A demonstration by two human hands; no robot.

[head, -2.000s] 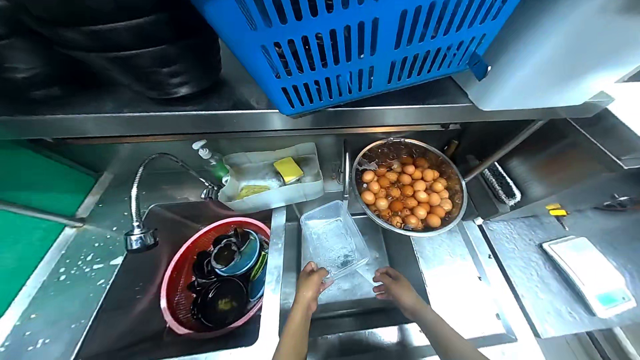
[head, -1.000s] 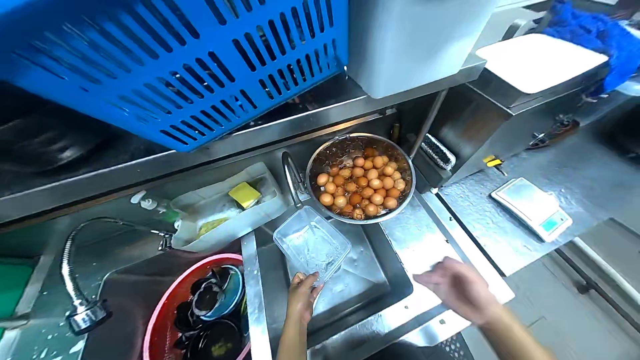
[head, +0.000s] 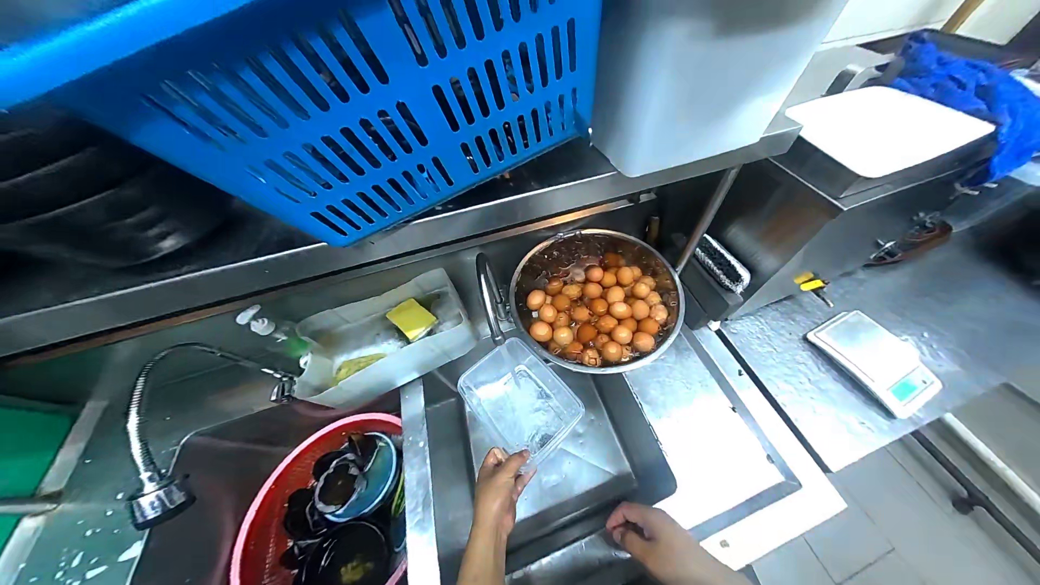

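Note:
A clear rectangular plastic container (head: 522, 402) hangs over the steel sink (head: 601, 463), tilted and wet inside. My left hand (head: 500, 487) grips its near edge with thumb and fingers. Above the sink's front edge is my right hand (head: 642, 532), fingers curled; nothing shows in it. Beyond the container, a steel bowl (head: 681, 313) full of brown eggs (head: 605, 313) stands beside a curved faucet (head: 490, 296).
At left, a red basin (head: 272, 487) holds dark bowls beside a spray faucet (head: 158, 500). A tray (head: 398, 374) holds a yellow sponge (head: 412, 318). A blue crate (head: 390, 138) sits on the shelf above. A digital scale (head: 873, 361) lies at right.
The view has swung to the right. My right hand, spread near the container two seconds ago, is now curled farther from it. My left hand keeps its grip on the container.

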